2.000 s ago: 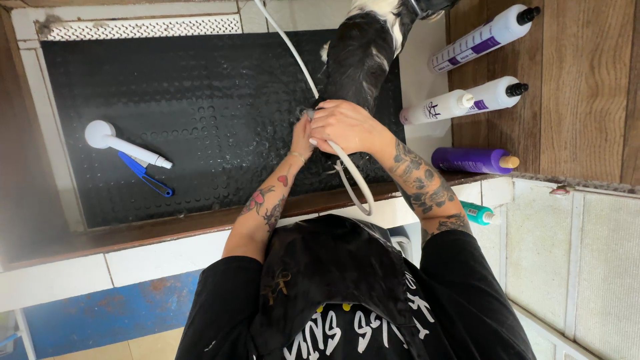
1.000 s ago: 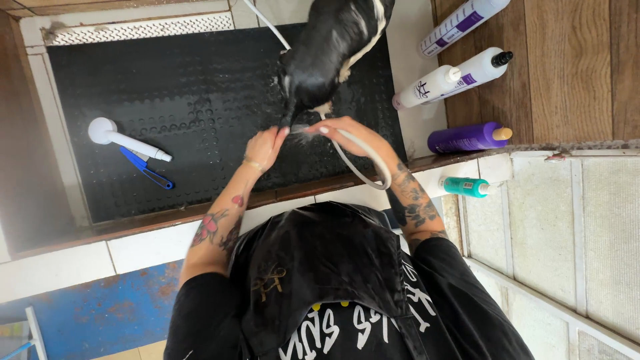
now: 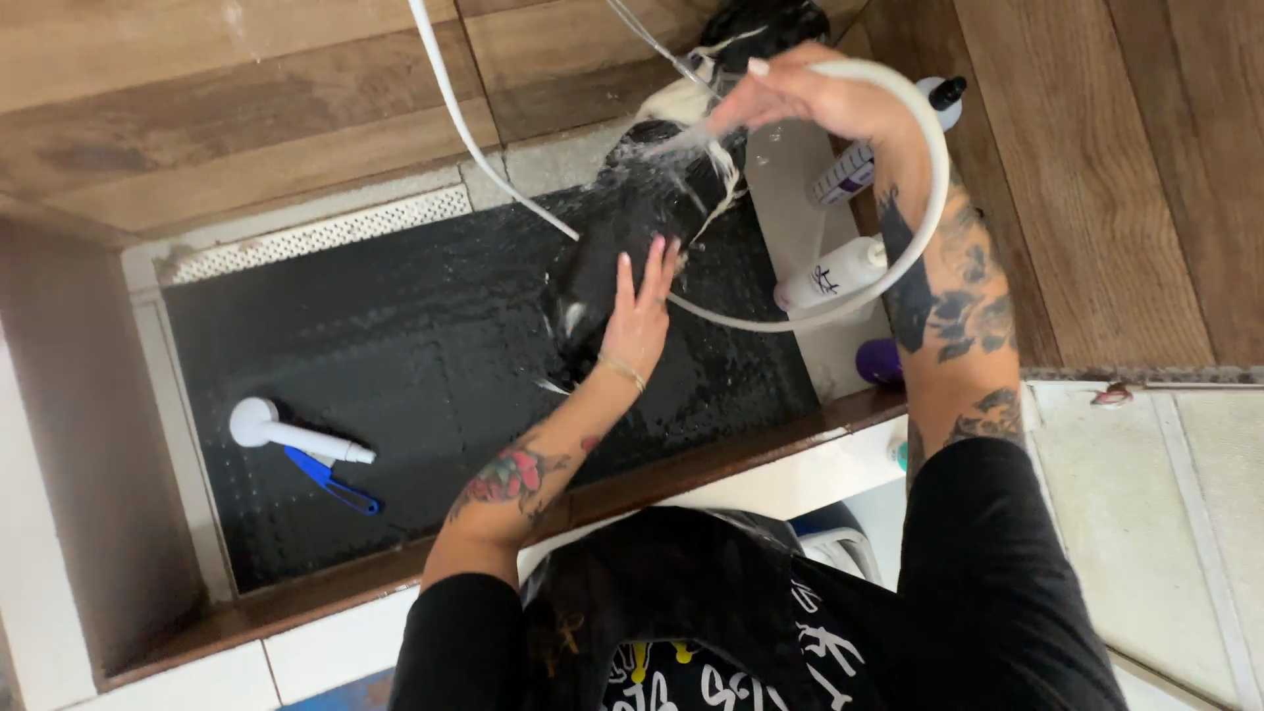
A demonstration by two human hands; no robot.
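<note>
A wet black-and-white dog (image 3: 657,193) stands on the black rubber mat (image 3: 385,365) in the tub, its head toward the back wall. My left hand (image 3: 642,316) lies on the dog's rear back with fingers spread, holding nothing. Up by the dog's neck, my right hand (image 3: 805,94) grips the end of a whitish hose (image 3: 933,197), which loops over the wrist and forearm. Water sprays from it onto the dog's back. Thin cords (image 3: 652,39) run down from above toward the dog's neck.
A white shower head (image 3: 296,434) and a blue-handled tool (image 3: 331,481) lie on the mat's left. White bottles (image 3: 834,275) and a purple bottle (image 3: 879,362) line the right ledge. A perforated white drain strip (image 3: 321,235) edges the back; a brown rim (image 3: 691,469) runs along the front.
My right hand has moved up toward the dog's neck with the hose, and my left hand now rests on its back. The view has shifted toward the back wall.
</note>
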